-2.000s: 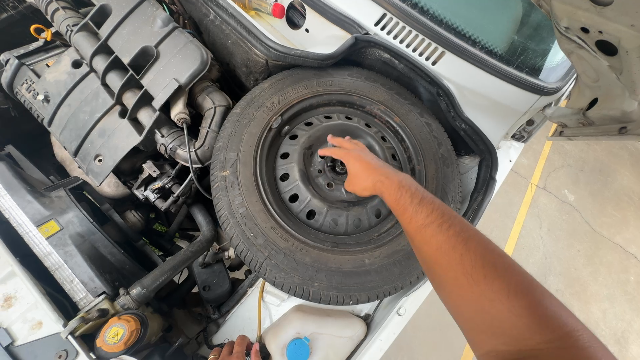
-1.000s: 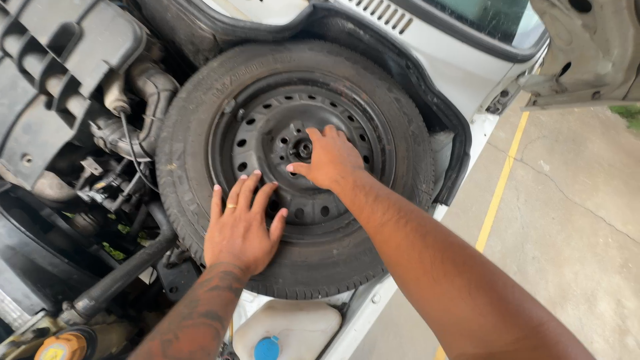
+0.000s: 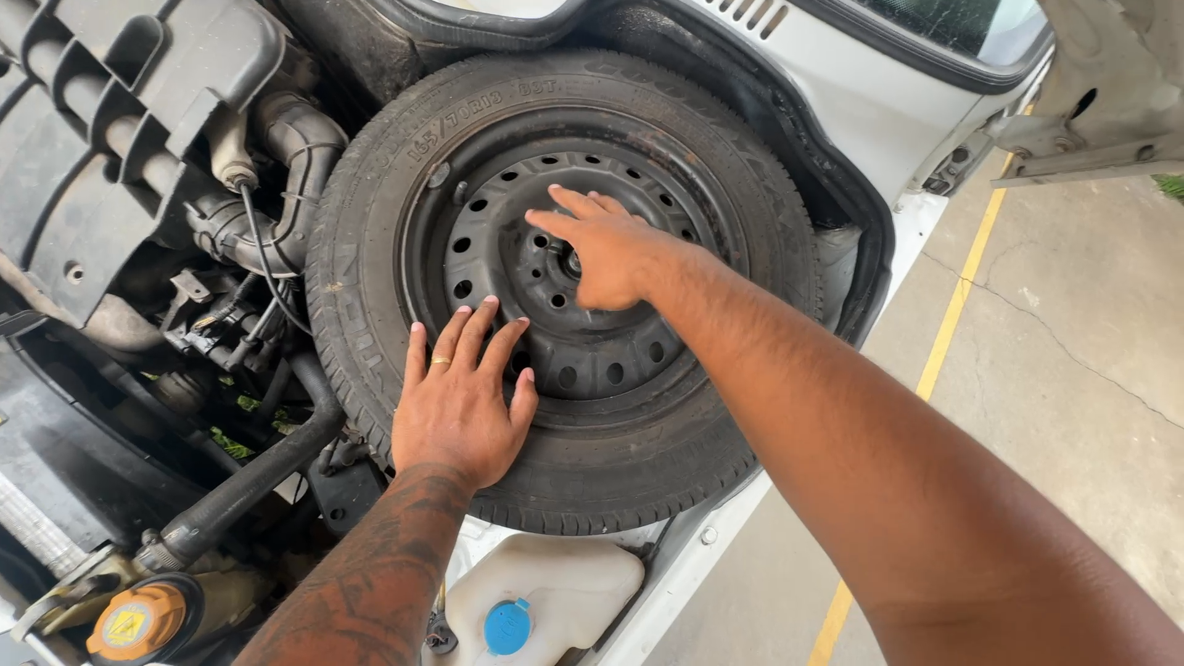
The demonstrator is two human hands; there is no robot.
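A spare tire [image 3: 601, 472] on a black steel wheel rim [image 3: 592, 361] lies flat in a car's engine bay. My left hand [image 3: 462, 398], with a ring on one finger, rests spread over the tire's lower left sidewall, its fingertips reaching the rim. Over the wheel's hub my right hand [image 3: 615, 245] is held with thumb and fingers apart, holding nothing; whether it touches the rim I cannot tell. It partly hides the hub's centre and some of the bolt holes.
Left are a plastic engine cover [image 3: 102, 139], an air intake hose [image 3: 301, 185] and a coolant hose [image 3: 250, 481]. An orange coolant cap [image 3: 139, 620] and a washer fluid reservoir [image 3: 555, 592] with a blue cap [image 3: 507, 627] are below. The raised hood [image 3: 1119, 83] shows upper right.
My left hand has come from beside the reservoir, where it was two seconds ago, onto the tire. My right hand remains over the hub, its fingers shifted.
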